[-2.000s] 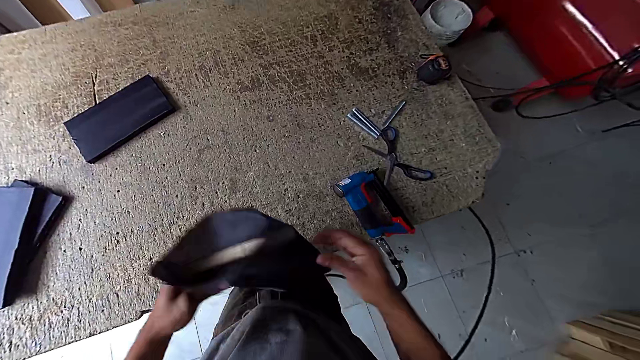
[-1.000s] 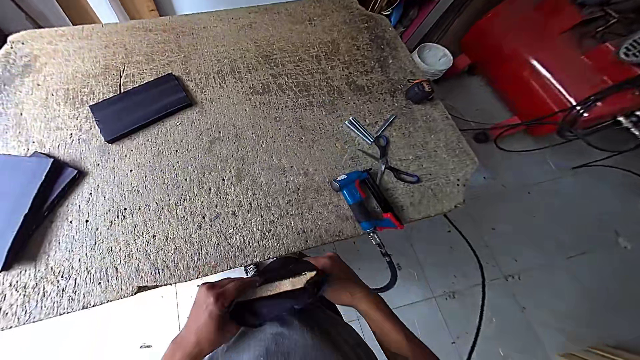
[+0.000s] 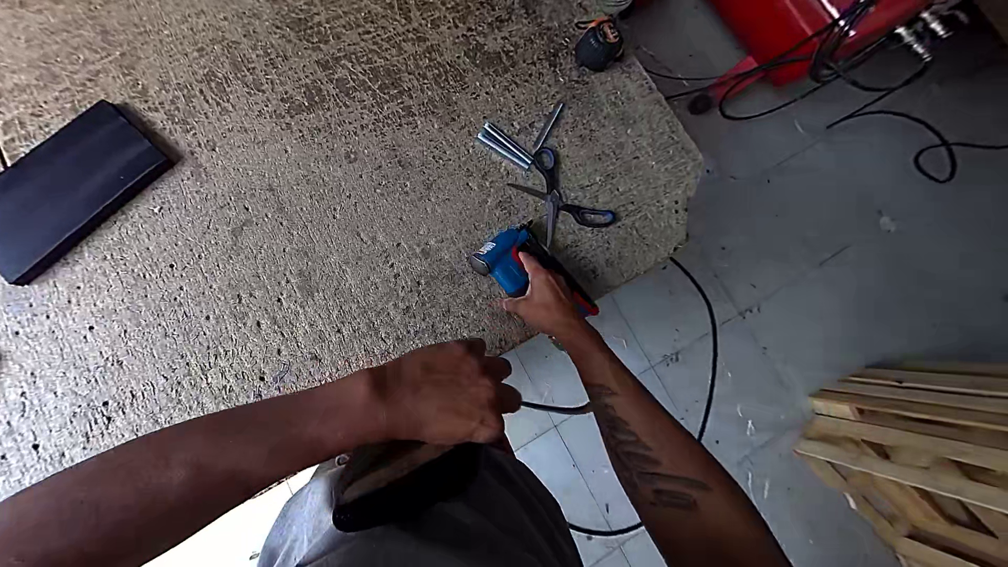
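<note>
My right hand point(image 3: 545, 299) is on the blue pneumatic stapler point(image 3: 508, 260), its fingers around the tool's handle at the edge of the worktable. My left hand point(image 3: 453, 391) is curled over the dark covered piece point(image 3: 409, 488) in my lap; the fingers' undersides are hidden, so its hold is unclear. Black-handled scissors point(image 3: 553, 197) lie spread just beyond the stapler, beside several metal staple strips point(image 3: 505, 146). A dark covered block point(image 3: 79, 189) lies on the table at the left.
The worn worktable point(image 3: 315, 205) has a tape measure point(image 3: 600, 45) near its far right corner. A red tank point(image 3: 787, 31) with black cables stands on the tiled floor beyond. Wooden slats point(image 3: 921, 449) lie at the lower right, and a black hose point(image 3: 713, 339) curves across the floor.
My right hand has left the dark piece in my lap and taken hold of the stapler on the table. My left hand remains at the piece. The view has swung and come closer.
</note>
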